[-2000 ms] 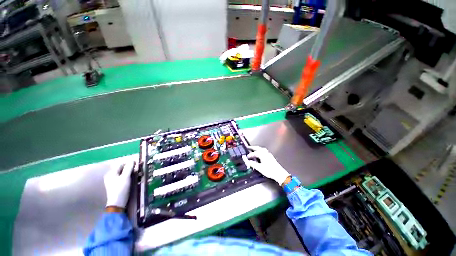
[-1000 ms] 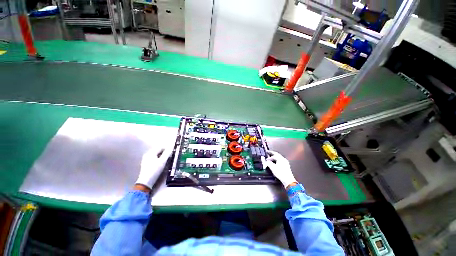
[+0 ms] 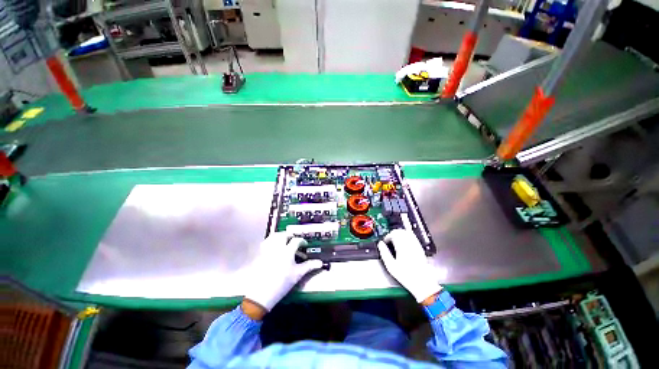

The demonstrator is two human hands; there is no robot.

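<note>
The green circuit board (image 3: 345, 196) with three red-orange ring coils (image 3: 358, 204) and pale parallel bars (image 3: 312, 210) lies in the black carrier (image 3: 347, 252), flat on the steel plate. My left hand (image 3: 278, 272), in a white glove, is at the carrier's front left corner, with its fingers closed over a black latch (image 3: 325, 267); only the latch's tip shows. My right hand (image 3: 410, 265), gloved, with a blue wrist strap (image 3: 438, 305), grips the carrier's front edge near the right corner, thumb at the front, fingers over the rim.
The steel plate (image 3: 181, 238) lies on the green bench before the dark conveyor belt (image 3: 289, 135). A black tray (image 3: 504, 196) with yellow and mint pieces stands at right. A bin with dark pallets and a mint fixture (image 3: 610, 335) is at lower right. Orange-wrapped posts (image 3: 526, 124) flank the belt.
My left hand has moved from the carrier's left side onto the front latch. My right hand has moved from the right side to the front edge. The view has turned left.
</note>
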